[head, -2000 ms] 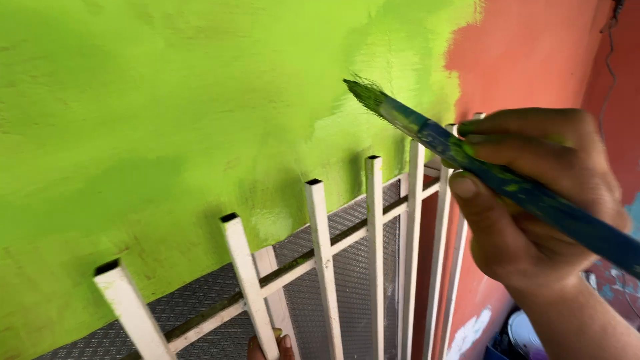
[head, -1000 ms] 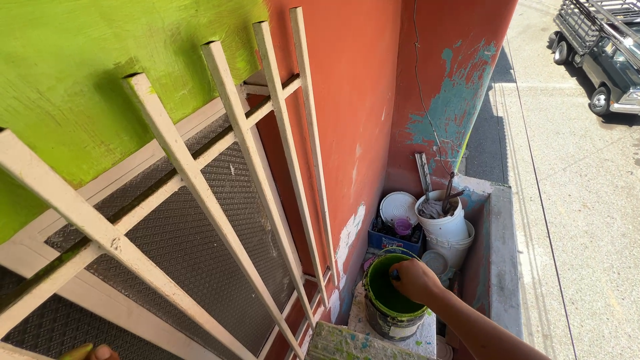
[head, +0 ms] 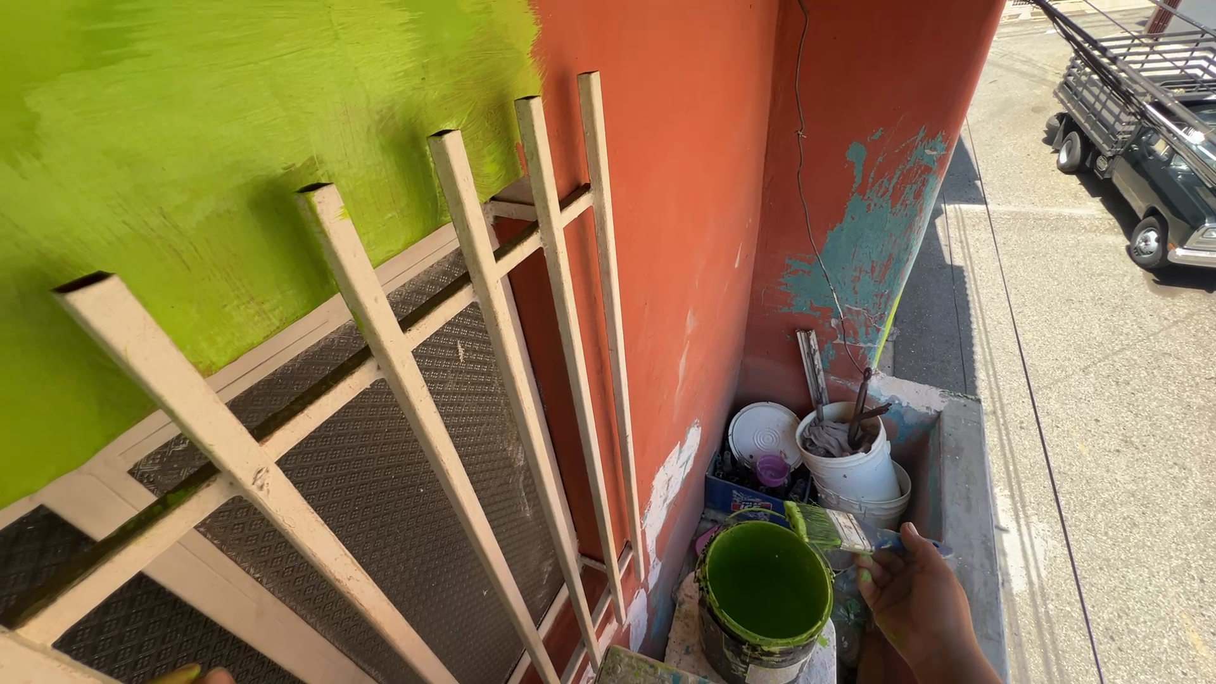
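My right hand (head: pixel 907 589) grips the blue handle of a flat paintbrush (head: pixel 841 530) at the lower right. Green paint coats its bristles, which are at the far rim of a paint bucket (head: pixel 765 584) holding green paint. Only the fingertips of my left hand (head: pixel 195 675) show at the bottom left edge, below the cream metal window bars (head: pixel 418 418); whether they hold anything is hidden. Bright green paint covers the upper left wall (head: pixel 237 114), and the wall (head: pixel 655 237) beside it is orange-red.
White buckets (head: pixel 845 456) with rags and sticks stand in the corner behind the paint, next to a blue crate (head: pixel 736 494) and a round lid (head: pixel 765 432). A concrete ledge (head: pixel 969 475) borders the street, where a truck (head: pixel 1140 142) is parked. A wire (head: pixel 803 142) hangs down the wall.
My right hand, inside the green bucket a second ago, has come up to its right rim, and the paintbrush shows again. Two seconds ago the brush was near the green wall.
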